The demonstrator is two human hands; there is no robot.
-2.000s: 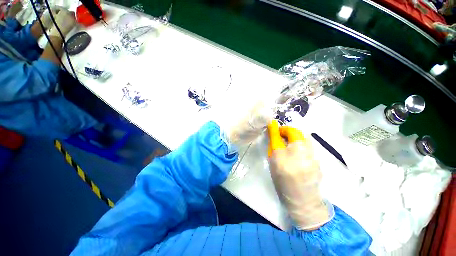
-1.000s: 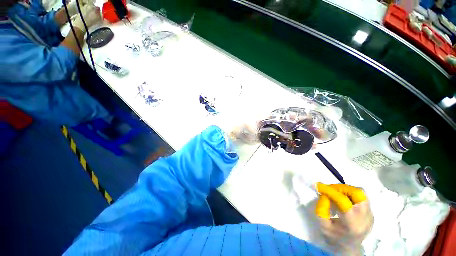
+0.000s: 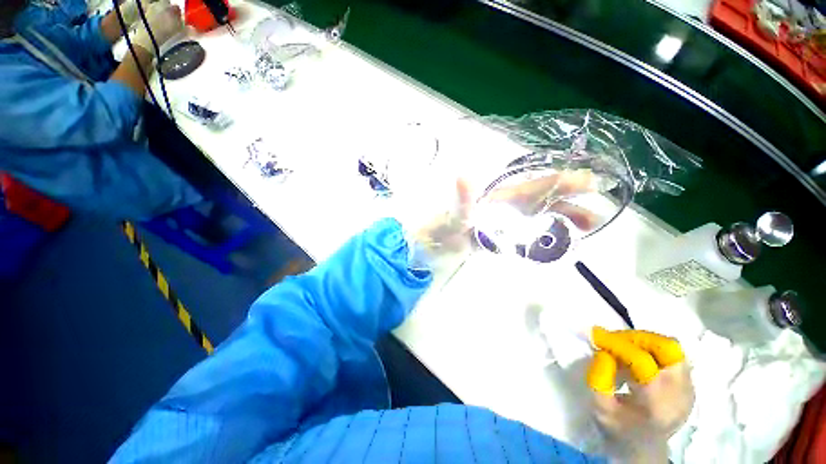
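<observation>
My left hand [image 3: 453, 222], in a thin translucent glove, holds a looped unit [image 3: 547, 239] with two rounded dark, shiny ends at the bench's far side. The thin loop rises behind the ends, and my left fingers show through it. A crinkly clear plastic bag [image 3: 625, 136] lies around or behind the loop. My right hand [image 3: 641, 385], with orange-yellow finger cots, is low at the right, apart from the unit. Its fingers are curled at a small white wipe [image 3: 566, 333], whose edges blend into the white bench.
A black pen-like stick [image 3: 605, 294] lies between my hands. Two whitish bottles [image 3: 693, 258] and a wipe pile [image 3: 756, 385] are at right. Another looped unit [image 3: 373, 176] and several small parts lie left. A gowned person [image 3: 68, 118] sits far left. A green conveyor [image 3: 543, 68] runs behind.
My right hand has left the unit and moved down to the right, where the white wipe now shows at its fingers. The unit has turned in my left hand, so its loop now shows clearly.
</observation>
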